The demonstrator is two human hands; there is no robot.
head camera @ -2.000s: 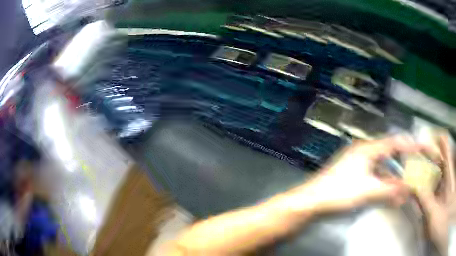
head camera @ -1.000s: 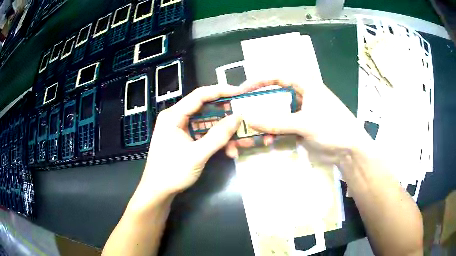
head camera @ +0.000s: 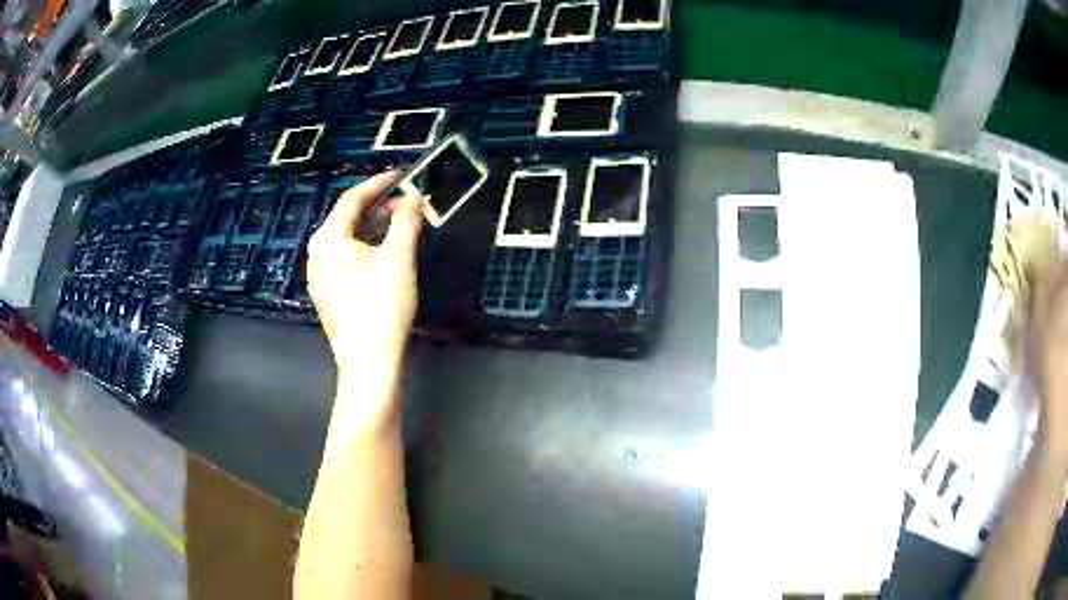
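Observation:
My left hand (head camera: 369,252) holds a phone front housing (head camera: 451,179) by its keypad end, tilted, above the blister tray (head camera: 469,333). The housing has a pale frame around its screen window. The tray holds rows of dark teal housings, several with pale window frames. My right hand (head camera: 1046,316) is at the right edge, blurred and partly cut off, over the spent sheets (head camera: 951,498); its fingers are unclear. The white adhesive sheets (head camera: 808,410) lie between my hands, with two cutouts at upper left.
A second blister tray (head camera: 129,281) full of housings is farther left. A pale rail (head camera: 808,108) and green strip run along the back. A cardboard box (head camera: 240,522) is below the bench edge, beside an aisle with a yellow line.
My hands have parted. The left has carried the housing left over the tray, and its window now shows a pale frame instead of a covering white piece. The right has moved to the spent sheets.

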